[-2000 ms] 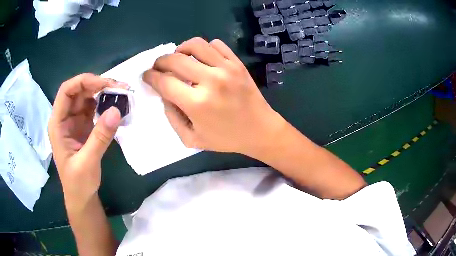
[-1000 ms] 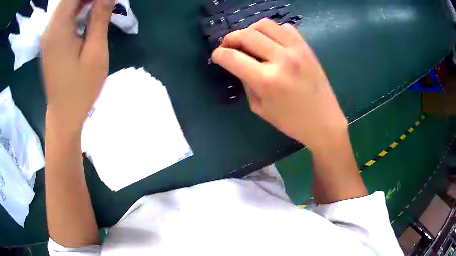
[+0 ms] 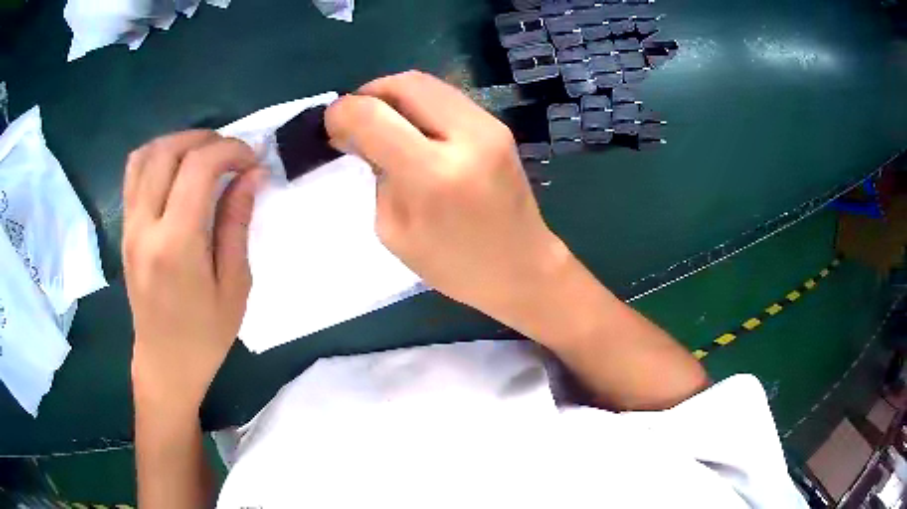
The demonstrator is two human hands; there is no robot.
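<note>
My right hand (image 3: 448, 179) holds a black unit (image 3: 304, 142) between thumb and fingers above the stack of empty white bags (image 3: 313, 249). My left hand (image 3: 194, 239) is just left of the unit, its thumb and fingers pinched on the edge of a small white bag (image 3: 267, 149). The unit's left end meets the bag's edge; how far it is inside cannot be told. The fingertips of my left hand are partly hidden.
Rows of black units (image 3: 582, 60) stand at the far centre-right. Filled white bags (image 3: 104, 22) lie at the far left, and one white corner (image 3: 338, 8) shows at the top edge. Larger printed white bags (image 3: 45, 239) lie at the left. The bench edge curves at right.
My left hand has come back from the far left to the bag stack, now with a bag edge. My right hand has moved left from the rows, now holding a black unit.
</note>
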